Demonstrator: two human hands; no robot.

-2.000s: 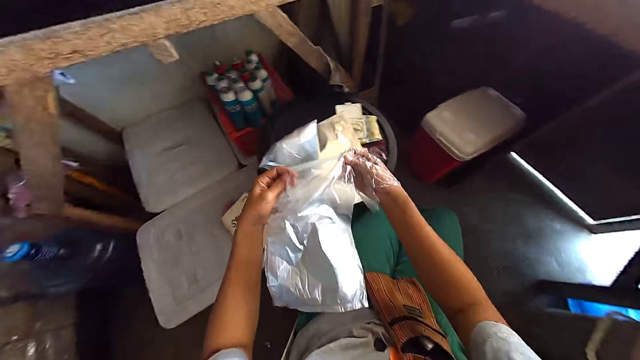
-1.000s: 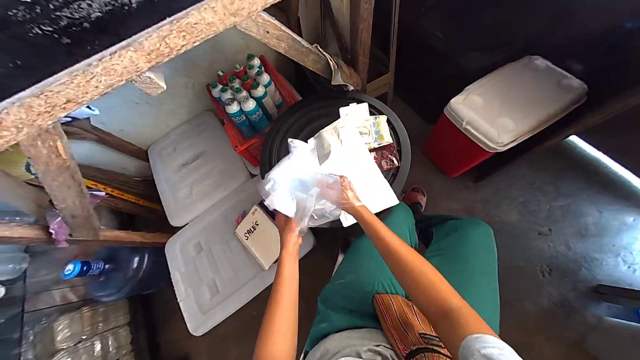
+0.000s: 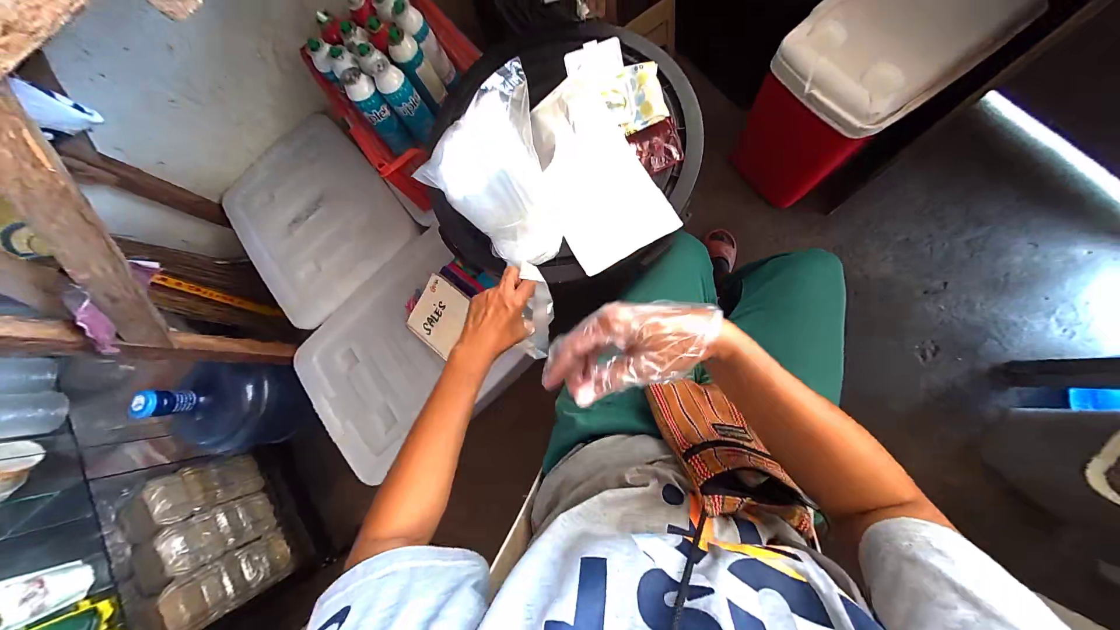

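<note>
My left hand is bare and pinches the gathered end of a white plastic bag, which lies on a round black lid. My right hand, in a clear plastic glove, hovers over my lap with fingers curled and apart, holding nothing. Beside the bag lie a white sheet, a yellow-patterned packet and a dark red packet. A notebook with handwriting on its cover rests near my left hand on a translucent bin lid.
A red crate of bottles stands behind the grey lids. At the right is a red cooler with a white lid. A large blue water bottle and clear-wrapped packs are at the left, beside a wooden frame.
My gloved right hand has come away from the plastic and back toward my lap. The bag now lies on the black lid, its end still in my left hand.
</note>
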